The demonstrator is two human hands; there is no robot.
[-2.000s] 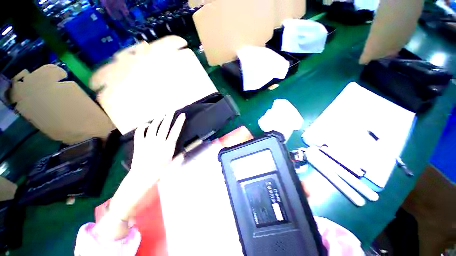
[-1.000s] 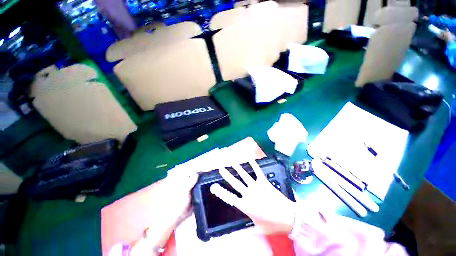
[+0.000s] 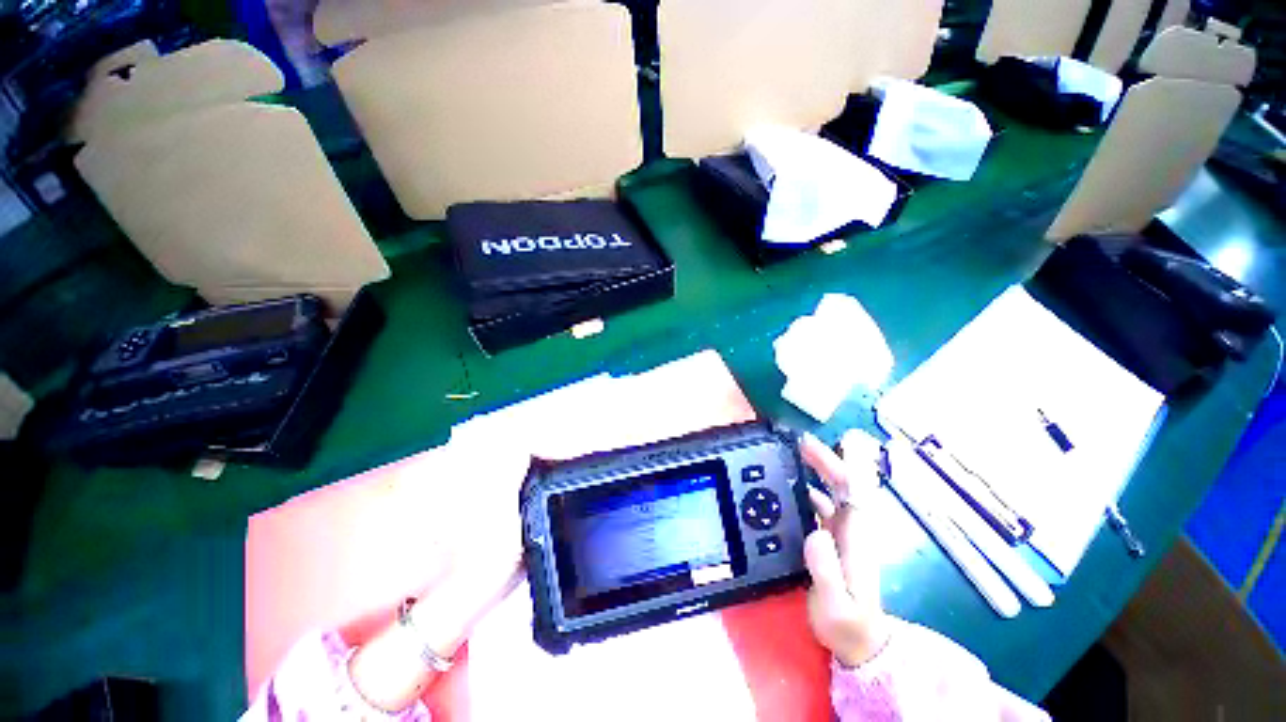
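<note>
A black rugged scanner tablet (image 3: 670,529) lies face up in front of me over the red mat (image 3: 325,571) and bright white sheets. Its screen is lit blue-white, and a round keypad sits at its right end. My left hand (image 3: 473,585) is at the tablet's left edge, its fingers partly hidden and washed out by glare. My right hand (image 3: 843,550) holds the tablet's right edge, with fingers and thumb bent around it.
A box with a black TOPDON pouch (image 3: 557,261) stands behind the mat. Another open box holds a tablet (image 3: 212,367) at left. Boxes with white sheets (image 3: 818,191) stand farther back. A crumpled white cloth (image 3: 835,353), white-handled tools (image 3: 973,543) and a record sheet (image 3: 1037,409) lie at right.
The tablet has gone from back side up to screen up, and its dark screen is now lit. My right hand has moved off the screen to the right edge. The pouch box's lid now stands upright.
</note>
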